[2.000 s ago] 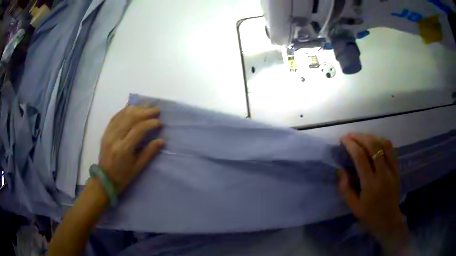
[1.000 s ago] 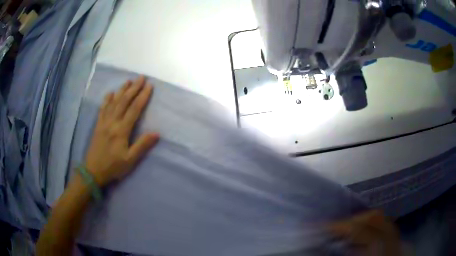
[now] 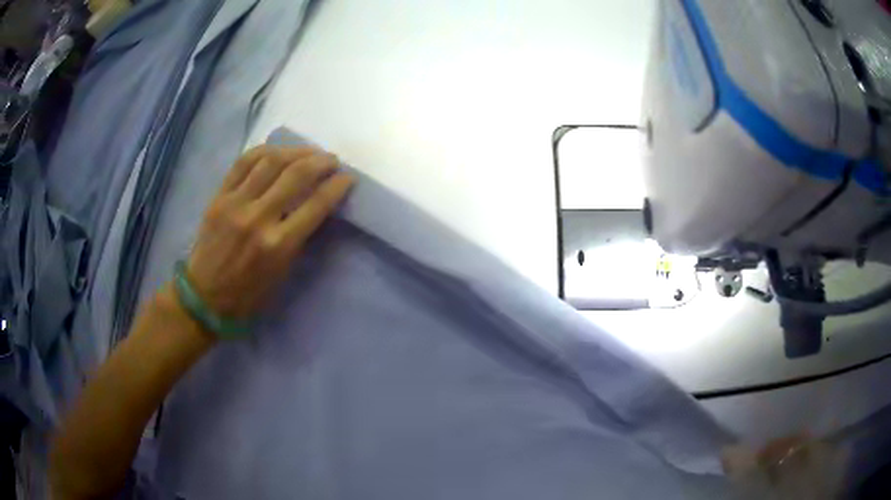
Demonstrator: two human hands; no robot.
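A large blue-grey garment panel [image 3: 322, 391] lies over the table's front in the head view. A folded band [image 3: 488, 269] runs diagonally along its upper edge, with a darker crease below it. My left hand [image 3: 259, 225], with a green bangle at the wrist, grips the band's upper left end, fingers bent over the cloth. My right hand [image 3: 786, 469] is blurred and cut off by the bottom edge at the band's lower right end; its fingertips are hard to make out. The cloth is not under the needle.
A white sewing machine head [image 3: 752, 137] with a blue stripe stands at the right, its lamp lighting the needle plate [image 3: 606, 264]. A stack of cut blue-grey panels [image 3: 117, 127] lies at the left. The white table [image 3: 430, 88] shows behind the band.
The machine appears larger and further right. My left hand has changed from flat, spread fingers to bent fingers on the band's end. The band now looks narrower and straighter, its edge folded.
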